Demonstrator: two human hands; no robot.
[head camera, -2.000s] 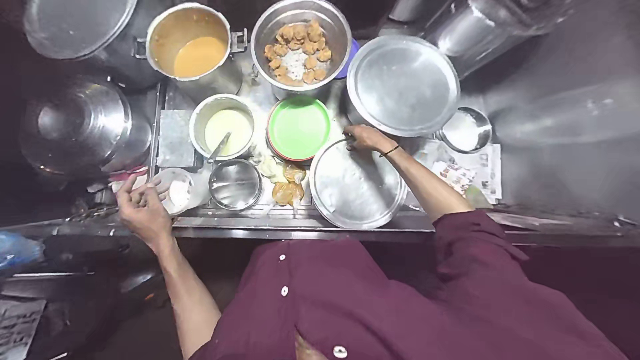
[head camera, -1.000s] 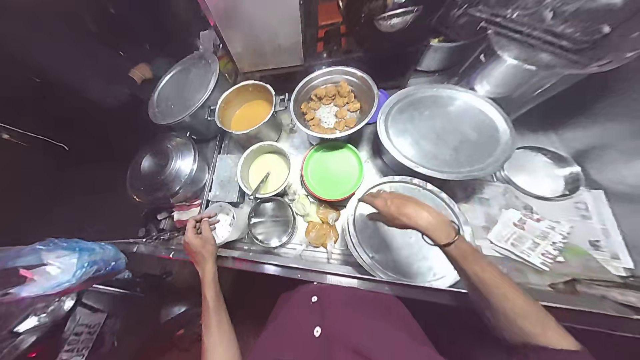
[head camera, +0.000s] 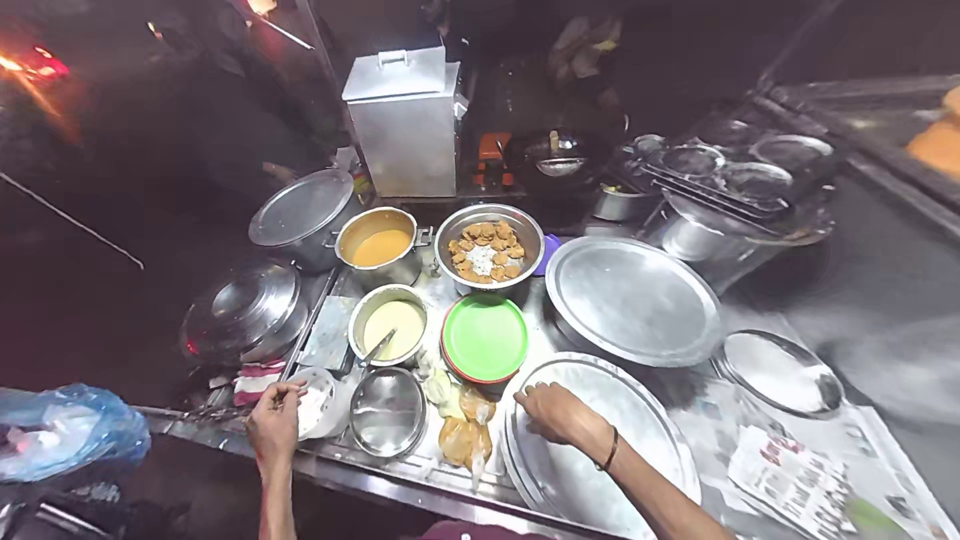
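Note:
My left hand (head camera: 274, 420) is at the white plastic container (head camera: 316, 401) near the counter's front edge, fingers bent at its rim; whether it grips anything is unclear. My right hand (head camera: 559, 412), with a thin bracelet on the wrist, lies over the large round metal lid (head camera: 600, 442), fingers near its left rim; a grip cannot be made out. Between the hands are a round steel lid or dish (head camera: 388, 412) and tied plastic bags of brown food (head camera: 463, 441). Behind them stand a pot of pale yellow batter or sauce (head camera: 394, 330) with a spoon and green plates (head camera: 486, 337) stacked on red.
Farther back are a pot of orange liquid (head camera: 380, 247), a steel bowl of fried pieces (head camera: 491, 253) and a metal box (head camera: 405, 135). Another big lid (head camera: 634, 300) and newspaper (head camera: 795, 472) lie right. A blue plastic bag (head camera: 75, 431) hangs left. A person stands beyond the counter.
The view has tilted up and now takes in more beyond the counter. My right hand has moved from the lid's top edge, where it was two seconds ago, to over its left part.

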